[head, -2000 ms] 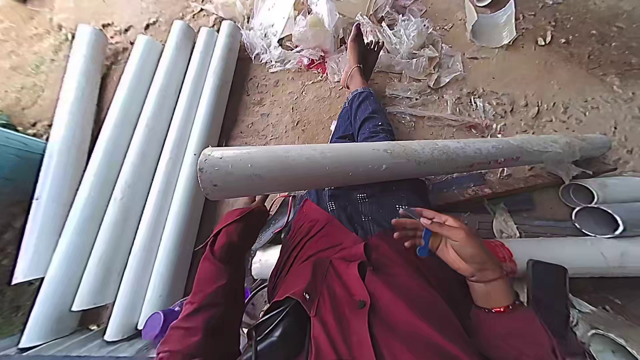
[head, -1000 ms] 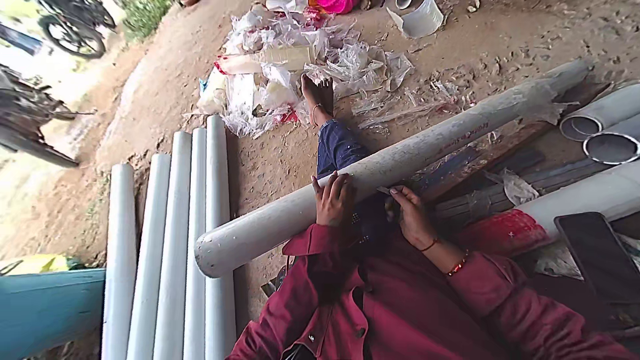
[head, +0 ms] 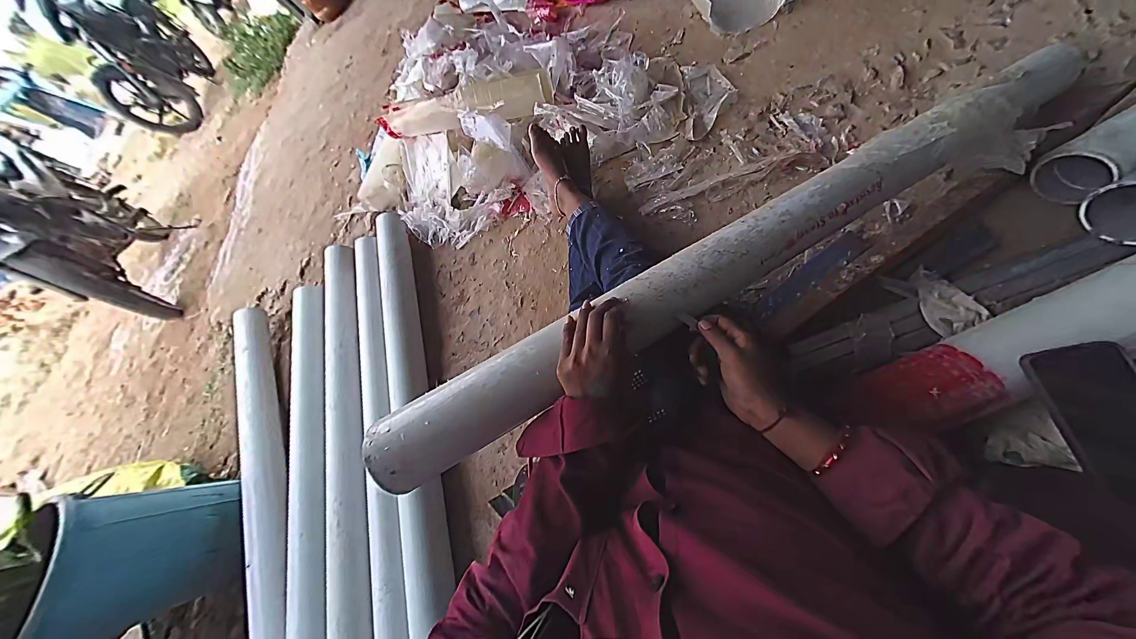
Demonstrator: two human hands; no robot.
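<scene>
A long grey plastic pipe point(head: 737, 253) lies slantwise across my lap, its near end at the lower left and its far end at the upper right. My left hand point(head: 593, 349) rests on the pipe's near side with its fingers bent over the surface. To the right of it, my right hand point(head: 732, 364) grips a small blade-like tool point(head: 688, 320), whose tip is at the pipe's lower edge. Its handle is hidden in my fingers. Faint red writing marks the pipe further along.
Several grey pipes point(head: 306, 444) lie side by side at the left, near a blue container point(head: 151, 550). Crumpled plastic film point(head: 444, 169) surrounds my foot. At the right are a red-ended pipe point(head: 941, 382), a dark phone point(head: 1078, 404) and open pipe ends point(head: 1074, 176). Motorcycles point(head: 151, 67) stand upper left.
My left hand, low beside the pipe two seconds ago, now lies on it. My right hand has come from open fingers to a grip at the pipe's edge. The pipe slants more, and the view has turned.
</scene>
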